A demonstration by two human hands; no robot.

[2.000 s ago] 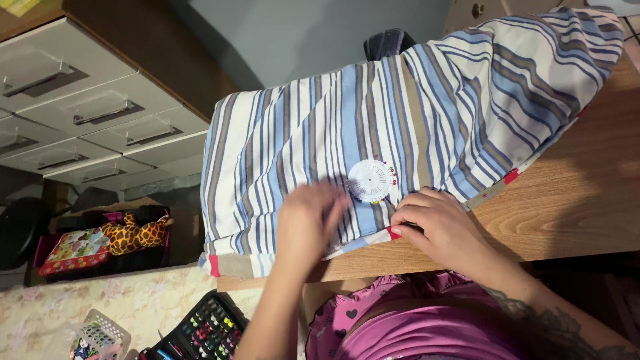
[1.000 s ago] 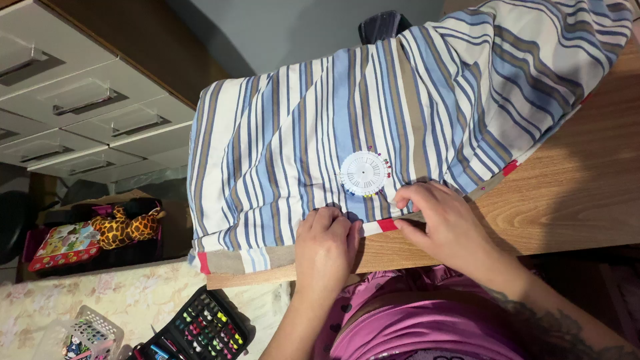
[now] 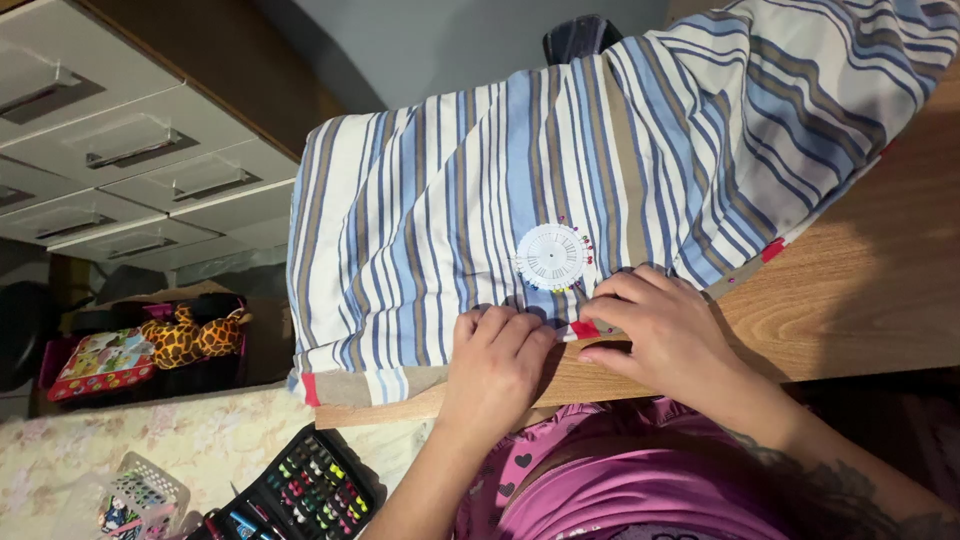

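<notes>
Striped blue, white and brown fabric [image 3: 450, 225] lies over a wooden tabletop [image 3: 862, 300], its near edge folded with a border that shows red patches. My left hand [image 3: 499, 367] rests palm down on that edge, fingertips on the fold; whether they pinch it is hidden. To its right, my right hand [image 3: 660, 330] bends over the same edge beside a red patch [image 3: 584, 330], thumb and fingers apart. Just above and between the hands, a round white wheel of ball-head pins [image 3: 553, 256] lies on the fabric. A loose-looking pin head [image 3: 731, 280] shows at the border to the right.
An open black case with colourful thread spools [image 3: 319, 480] and a clear plastic basket [image 3: 150, 487] are on the floral cloth [image 3: 60, 450] at lower left. White drawers [image 3: 150, 142] stand at left, above a box with a giraffe-print plush toy [image 3: 195, 336]. A dark object [image 3: 579, 39] is behind the fabric.
Two seconds ago my left hand was raised and blurred near the pin wheel; it now rests on the fabric's near edge. My right hand has stayed close to the red patch.
</notes>
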